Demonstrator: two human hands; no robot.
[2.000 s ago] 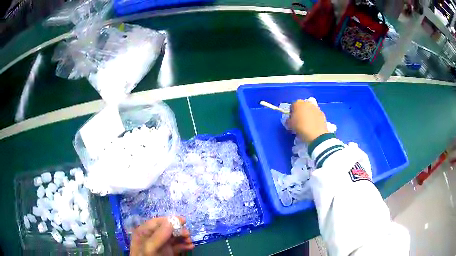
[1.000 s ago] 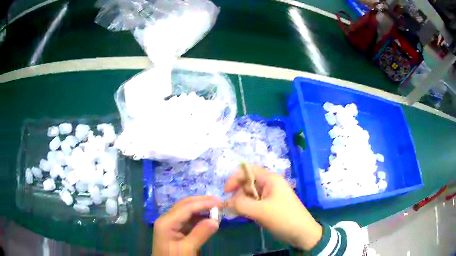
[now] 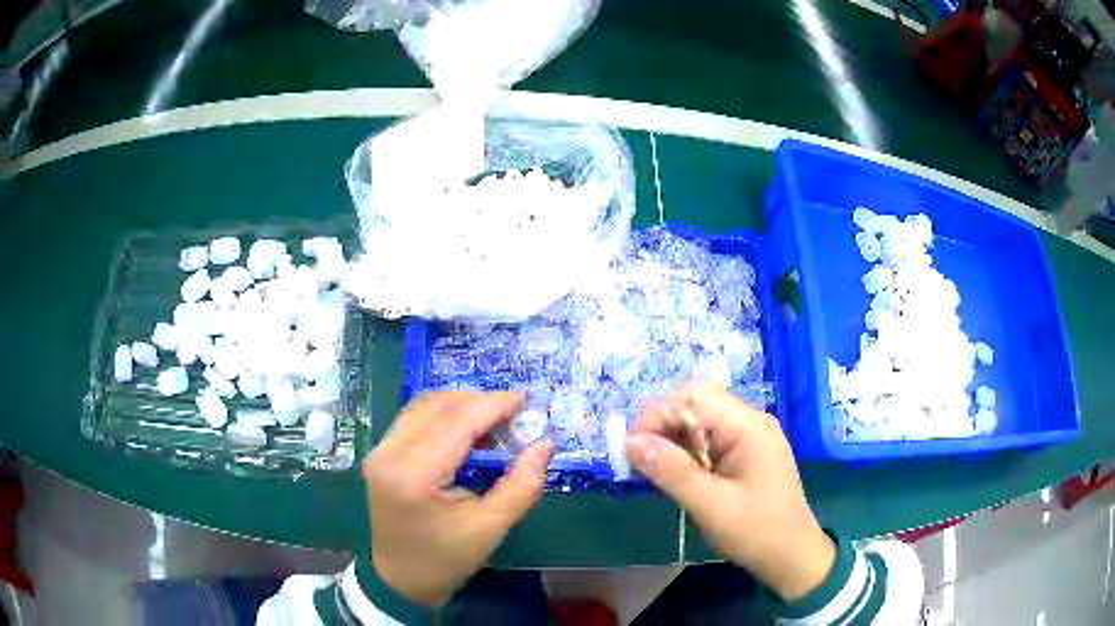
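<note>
My left hand (image 3: 446,495) is at the lower centre, in front of the blue crate of clear housings (image 3: 685,306). Its thumb and fingertips hold a small clear housing (image 3: 528,426). My right hand (image 3: 734,483) is just to the right. Its thumb and forefinger pinch a small white cover (image 3: 616,446), held apart from the housing. A thin tan stick (image 3: 697,428) lies within the right fingers, mostly hidden. The details of the housing are blurred.
A clear tray (image 3: 104,410) with many white pieces is at left. An open bag of white inserts (image 3: 526,245) stands behind the crate, with another bag (image 3: 501,37) behind it. A large blue bin (image 3: 1027,318) with white covers is at right. A red bag (image 3: 960,55) lies at far right.
The right hand left the blue bin and came beside the left hand. Since one second ago the hands have moved apart, with a white cover visible in the right fingertips. The camera view shifted.
</note>
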